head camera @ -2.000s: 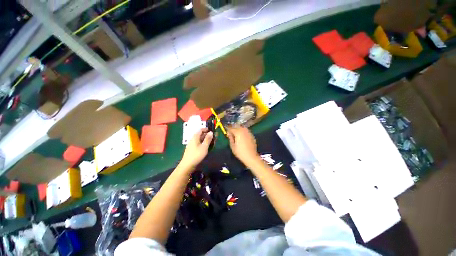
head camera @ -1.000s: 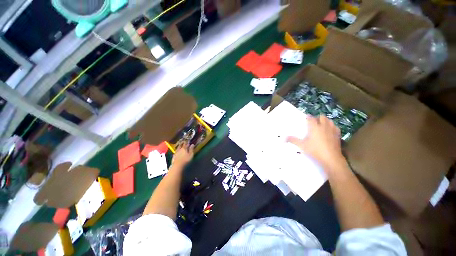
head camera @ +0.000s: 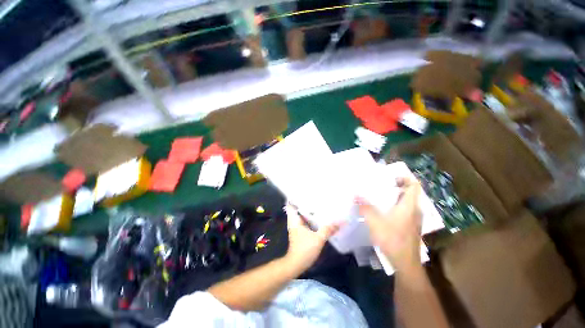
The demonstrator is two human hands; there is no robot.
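A large flat white card insert (head camera: 308,168) is held over the bench in front of me. My left hand (head camera: 304,240) grips its lower edge. My right hand (head camera: 394,224) is at the right part of the white card, with the white card stack (head camera: 426,211) behind and under it; blur hides whether it grips the held card or another sheet. Behind the held card, an open yellow retail box (head camera: 247,168) with its brown lid (head camera: 251,122) standing up shows partly, dark items inside.
Black AV cables (head camera: 215,240) with coloured tips and a clear plastic bag (head camera: 122,256) lie left. An open battery carton (head camera: 449,192) stands right. On the green conveyor (head camera: 321,102) are red-orange squares (head camera: 168,174), small white pieces (head camera: 212,172) and more yellow boxes (head camera: 122,181).
My left hand has left the yellow box and now grips a white card. The card has come up and left from the stack. My right hand has moved left, and the view has turned.
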